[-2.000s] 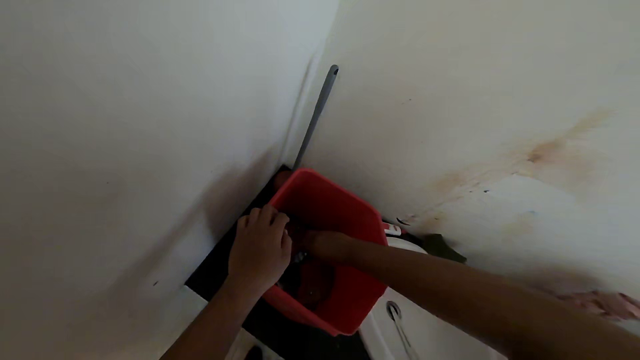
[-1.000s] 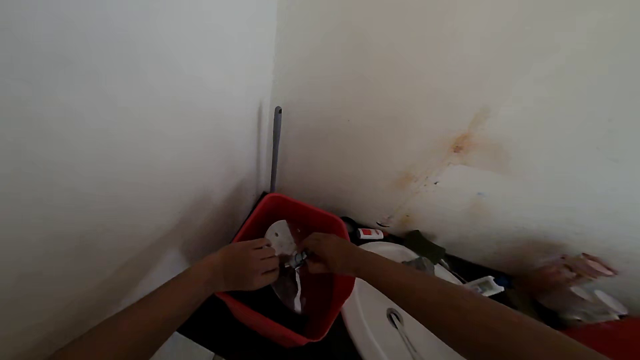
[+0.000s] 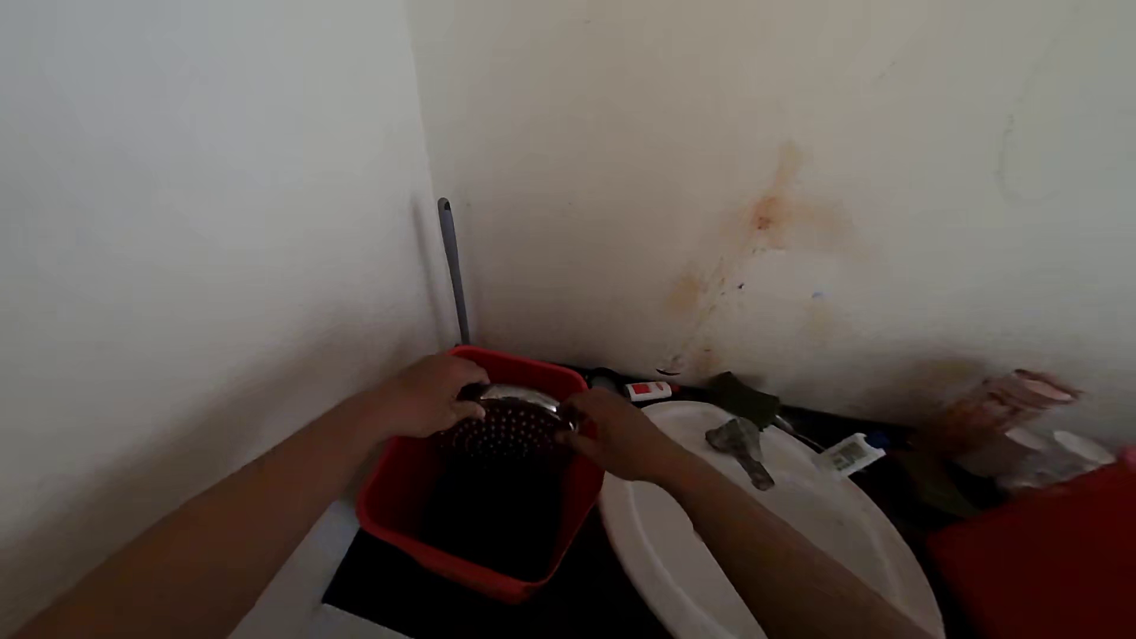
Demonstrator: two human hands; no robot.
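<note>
Both hands hold a round metal piece pierced with many small holes, like a colander or strainer (image 3: 506, 430), over the red plastic bin (image 3: 479, 581). My left hand (image 3: 435, 397) grips its left rim, and my right hand (image 3: 612, 430) grips the right rim. The piece is tilted, with its shiny edge at the top. Below it the inside of the bin is dark, and its contents cannot be made out.
A grey handle (image 3: 453, 266) leans in the wall corner behind the bin. To the right lies a large white round lid or basin (image 3: 799, 524), with a grey crumpled item (image 3: 744, 451) on it. Beyond are a dark green cloth (image 3: 744, 399), a white labelled packet (image 3: 852, 454) and a red object (image 3: 1047, 550).
The perforated metal piece has come into sight between my hands at the bin's far side. A pale, shiny item was between them a second ago. The view has shifted to the right.
</note>
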